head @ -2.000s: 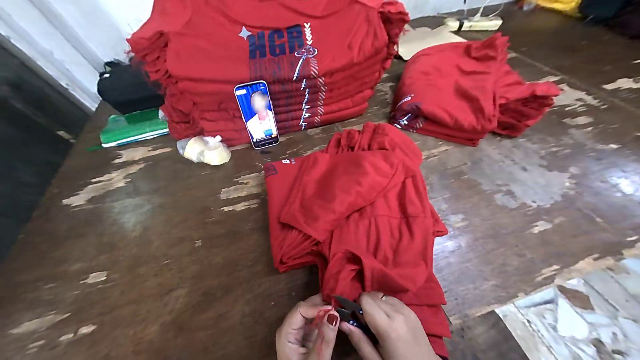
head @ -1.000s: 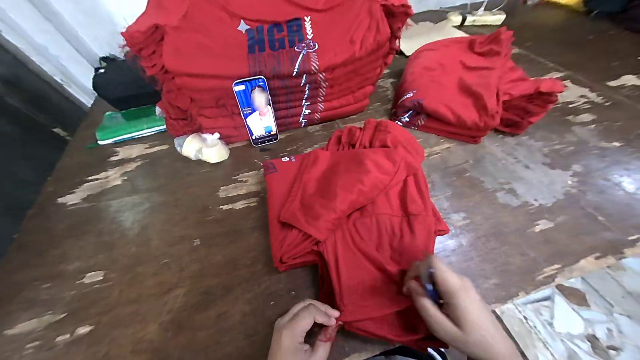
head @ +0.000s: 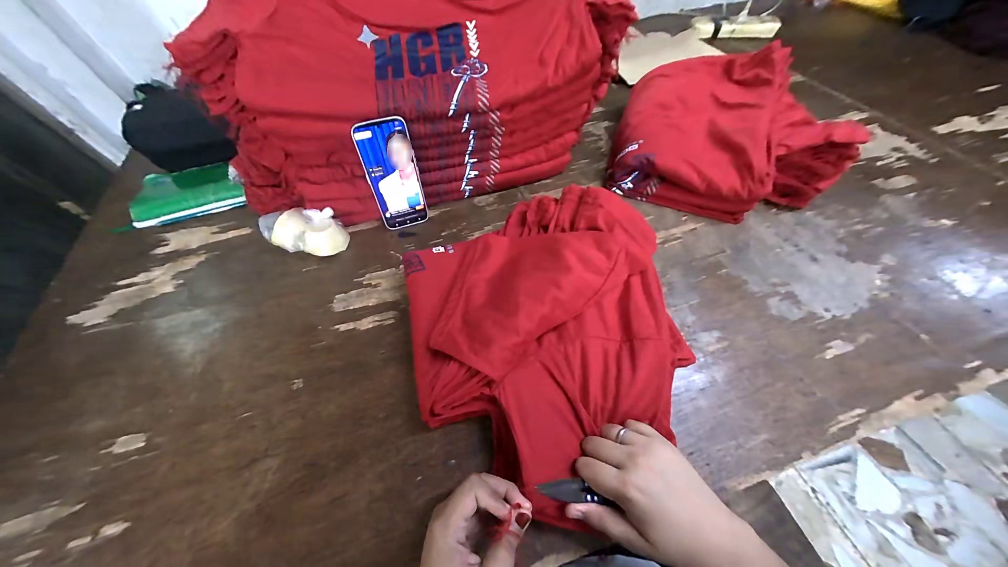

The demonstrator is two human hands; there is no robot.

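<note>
A red folded garment [head: 551, 315] lies in front of me, sleeve and gathered cloth uppermost. My right hand [head: 638, 488], with a ring on one finger, rests on its lower right part and holds small dark thread snips [head: 571, 491], blades pointing left. Just left of the blades, at the garment's bottom edge, my left hand [head: 476, 520] pinches a wisp of red thread or cloth [head: 502, 529] between thumb and forefinger.
Behind stands a tall stack of red printed shirts [head: 315, 102] with a phone [head: 391, 173] leaning on it. A bagged pale item [head: 305, 232], a green packet [head: 187, 194] and a black pouch [head: 173, 130] lie left. More red garments [head: 701, 134] lie right.
My right hand was farther up and right over the garment one second ago; it has come down and left, with the snips close to my left hand.
</note>
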